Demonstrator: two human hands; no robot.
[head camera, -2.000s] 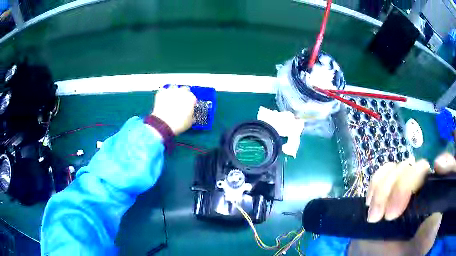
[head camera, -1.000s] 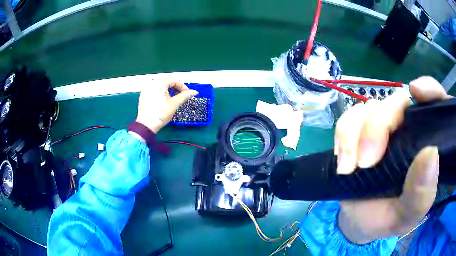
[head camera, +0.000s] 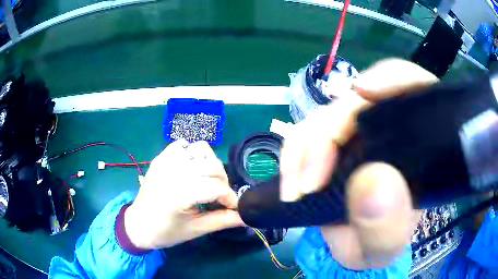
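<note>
My right hand (head camera: 349, 147) grips the thick black electric screwdriver (head camera: 306, 201), which points left and is large and blurred in front of the camera. My left hand (head camera: 185, 190) is at the screwdriver's tip, fingertips bent together there; whether they hold a screw is too small to tell. Behind and below the tip is the black lens housing (head camera: 240, 155), its round ring showing green. Both hands and the screwdriver hide most of the housing and its motor; yellow motor wires (head camera: 267, 245) come out below. The open blue screw box (head camera: 195, 125) holds many small screws.
The grease pot (head camera: 314, 87) with a red stick stands behind my right hand, white paper (head camera: 281, 128) beside it. Black housings (head camera: 27, 180) are clustered at the left with wires and white plugs (head camera: 102, 165). The motor tray (head camera: 437, 231) is at the lower right, partly hidden.
My left hand has left the blue screw box and moved down and right to the screwdriver's tip. My right hand has brought the screwdriver left, over the housing.
</note>
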